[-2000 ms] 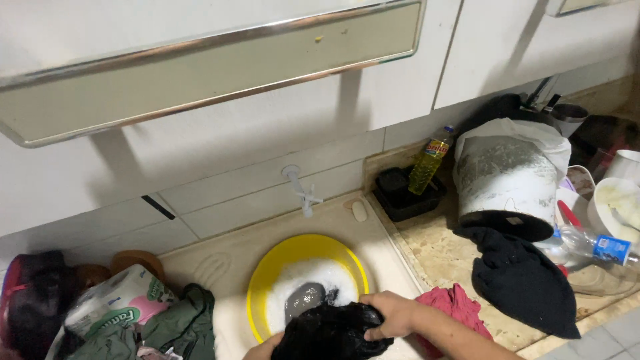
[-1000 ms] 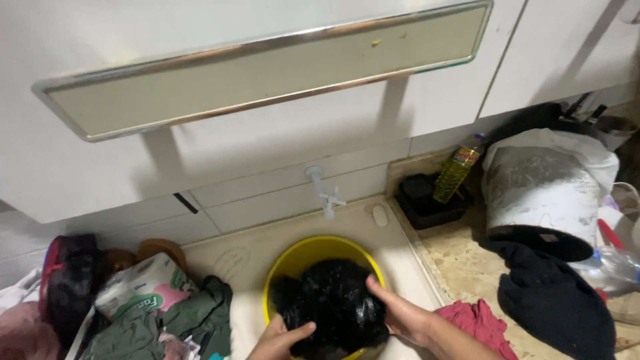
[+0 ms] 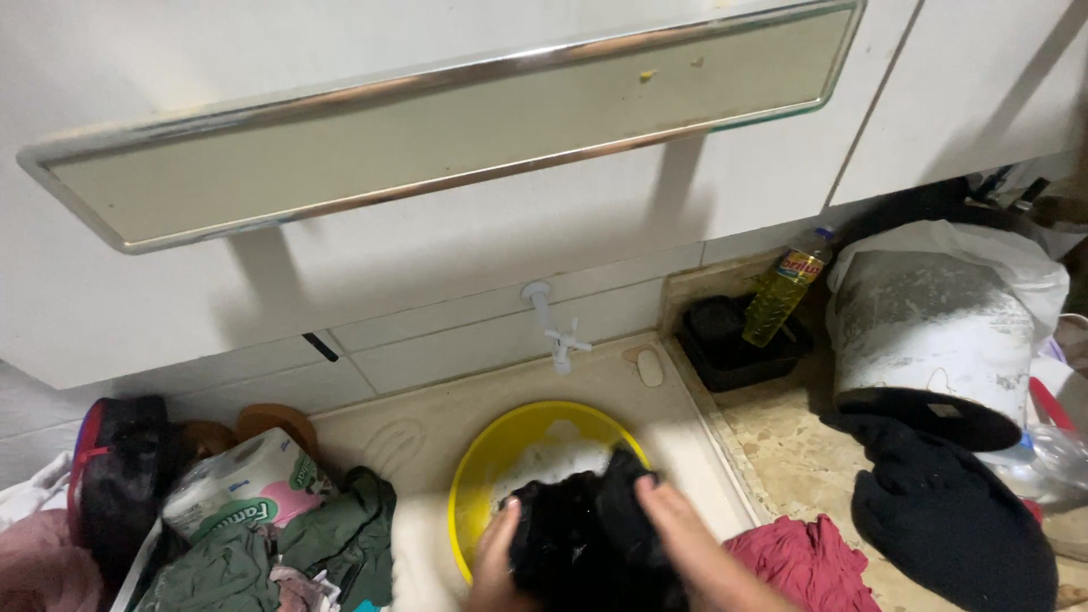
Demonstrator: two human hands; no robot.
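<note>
Wet black cloth [image 3: 586, 544] is bunched between my two hands, over the near part of a yellow plastic basin [image 3: 466, 476]. My left hand [image 3: 497, 561] grips its left side, and my right hand [image 3: 688, 544] grips its right side, thumb on top; both are slightly blurred. Whitish suds [image 3: 557, 459] show in the basin behind the cloth. The basin stands in a pale sink [image 3: 425, 510], below a white plastic tap [image 3: 557, 336] on the tiled wall. The lower part of the cloth is cut off by the frame edge.
At left lie green clothes [image 3: 221, 569], a plastic-wrapped pack [image 3: 246, 484] and a black bag [image 3: 123, 484]. On the right counter are a red cloth [image 3: 803, 561], black cloth [image 3: 952, 518], a stained white bucket [image 3: 935, 331] and a yellow liquid bottle [image 3: 786, 289] in a black tub [image 3: 739, 365]. Cabinets overhang the sink.
My hands have lifted and bunched the black cloth toward the near side of the basin, so suds hidden one second ago show again. The view has shifted somewhat.
</note>
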